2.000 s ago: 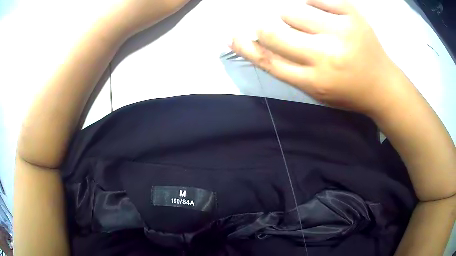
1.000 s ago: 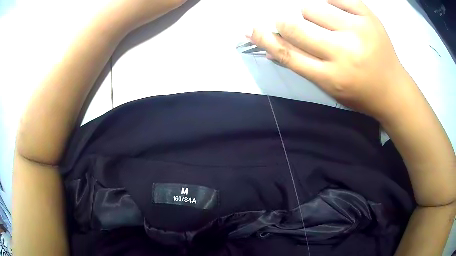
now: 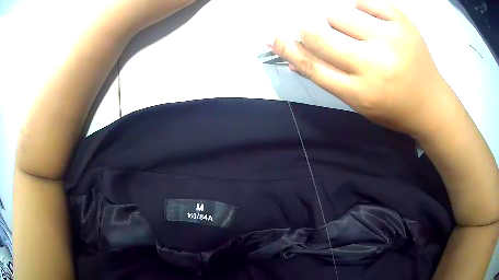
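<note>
A dark jacket (image 3: 246,142) lies in front of me, its collar edge curving across the middle of the view. A black size label (image 3: 201,212) with a white "M" sits inside the neck, above shiny wrinkled lining (image 3: 355,232). A fine pale sewing thread (image 3: 306,158) runs from near my right fingers down over the jacket. My right hand (image 3: 361,65) is above the collar, holding thread snips (image 3: 272,58); their short blades point left past my fingertips and the handle is hidden. My left forearm crosses the upper left; my left hand is cut off by the top edge.
The glossy white table (image 3: 186,71) spreads behind the jacket, with a thin dark joint line at the left. A short dark thread end (image 3: 476,51) lies at the right. Dark material (image 3: 484,16) shows in the top right corner. Patterned material is at the lower left edge.
My right hand and the snips have moved slightly right since the earliest frame. The upper end of the pale thread has shifted slightly. The jacket has barely moved.
</note>
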